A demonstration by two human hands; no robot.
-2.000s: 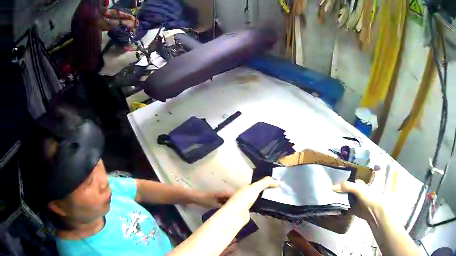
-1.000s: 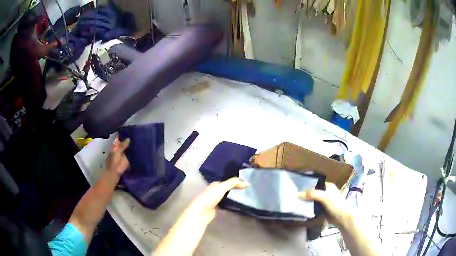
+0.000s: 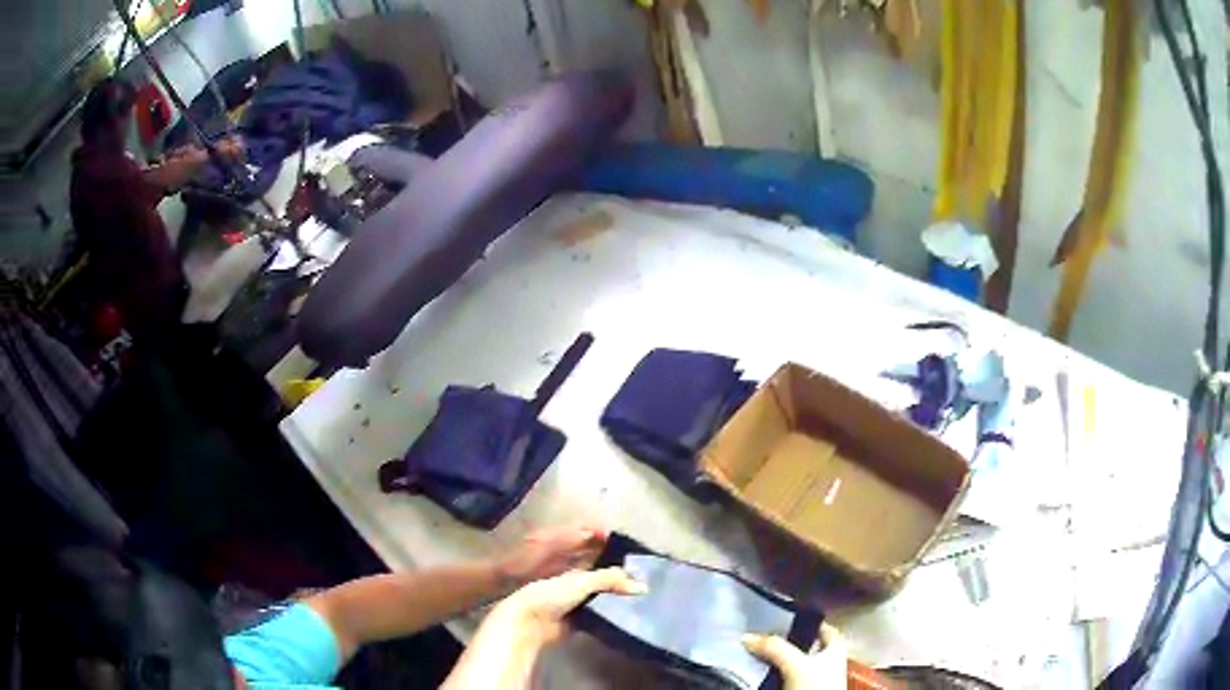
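Note:
My left hand (image 3: 546, 607) and my right hand (image 3: 799, 663) hold the ends of a stack of finished pairs (image 3: 695, 620), dark pieces with a pale interlining piece on top. The stack is at the bottom of the view, in front of the box. Another person's hand (image 3: 560, 550) is at its left end, beside my left hand; I cannot tell if it grips the stack. The open cardboard box (image 3: 863, 492) stands empty on the white table, and a dark purple stack (image 3: 675, 404) lies against its left side.
Another dark folded stack (image 3: 472, 452) with a narrow strip lies at the left of the white table (image 3: 755, 276). A long purple padded roll (image 3: 459, 216) and a blue roll (image 3: 742, 186) lie at the far edge. Scraps (image 3: 951, 391) lie at right. A person (image 3: 122, 216) is at the far left.
The stack has moved from over the box down towards the bottom edge, uncovering the box's empty inside. The other person's hand has moved from the left dark stack to the stack I hold.

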